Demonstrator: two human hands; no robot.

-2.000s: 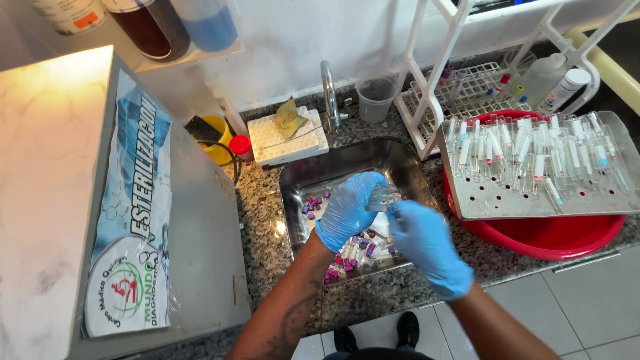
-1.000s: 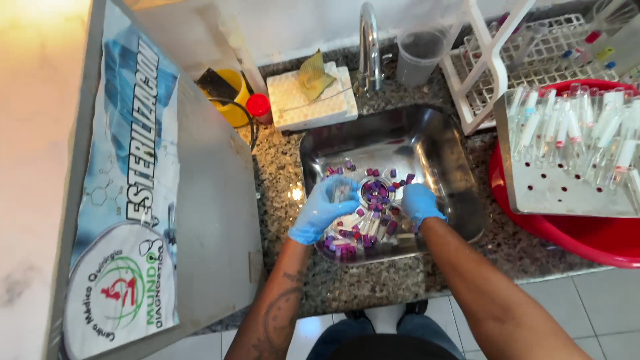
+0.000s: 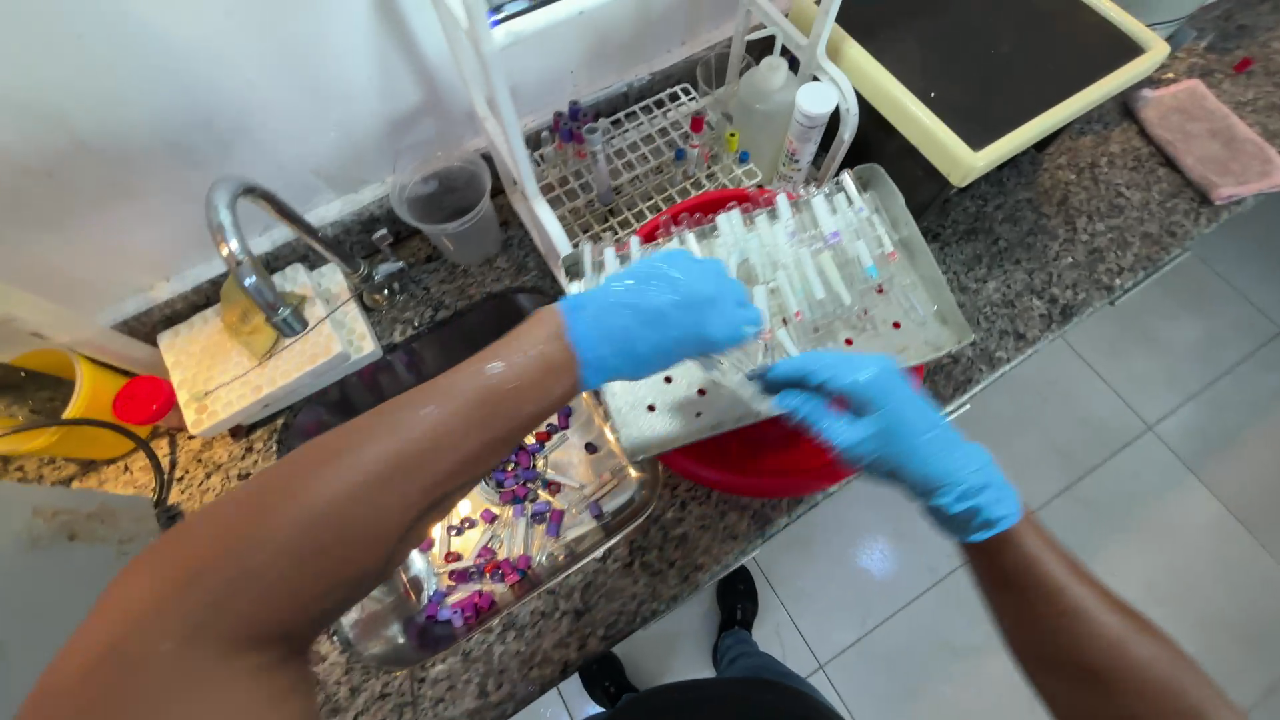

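Observation:
Both hands wear blue gloves and are over a perforated metal tray (image 3: 650,415) that bears many clear tubes (image 3: 800,260) with labels. My left hand (image 3: 665,315) is above the tray's left part, fingers curled, with what it holds hidden. My right hand (image 3: 860,415) is at the tray's near edge, blurred, its fingertips close to some tubes; whether it grips any is unclear. Beneath the tray is a red plastic basin (image 3: 760,465). In the steel sink (image 3: 620,510), partly behind my left forearm, lie purple and red tube caps (image 3: 515,475) and clear tubes.
A curved metal faucet (image 3: 250,240) rises by a white foam rack (image 3: 270,350). Behind stand a clear plastic cup (image 3: 450,205), a white wire rack (image 3: 640,150) with capped tubes and a plastic bottle (image 3: 765,115). A yellow-rimmed dark tray (image 3: 960,165) and pink cloth (image 3: 1210,140) lie at right.
Both hands have moved right from over the sink to the perforated tray of tubes. The view has swung to the right.

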